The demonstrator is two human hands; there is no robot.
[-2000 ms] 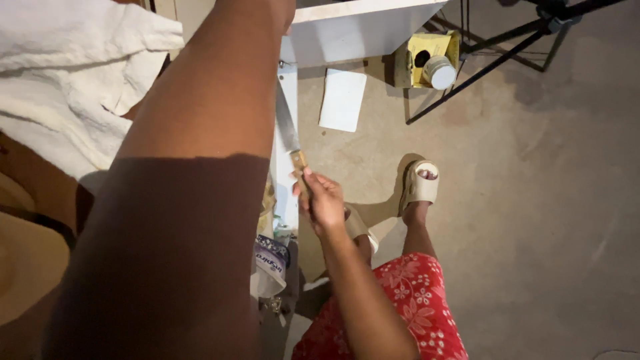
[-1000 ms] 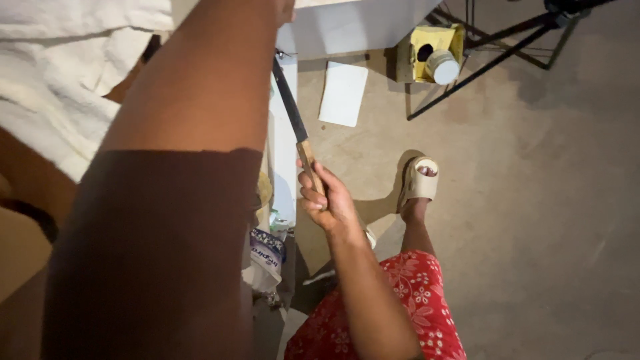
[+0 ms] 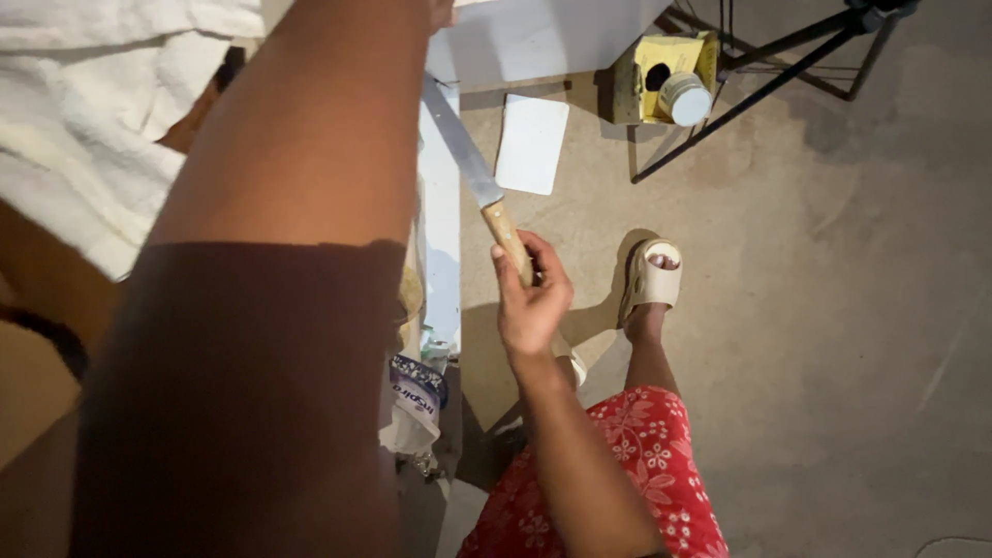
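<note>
My right hand is closed around the wooden handle of a long knife. The metal blade points up and to the left, over the edge of a white surface, and its tip end is close to my left forearm. That forearm is large and near the camera, with a dark sleeve or shadow over its lower part. Of my left hand only a small part shows at the top edge; its fingers and whatever it touches are hidden.
White cloth lies at the upper left. A white card or sheet is on the floor, near a yellow box with a white-lidded container and black stand legs. A printed plastic package sits beside my left arm.
The knife has tilted further left, and its blade face shows paler than one second ago. My right hand has shifted slightly to the right, still holding the handle.
</note>
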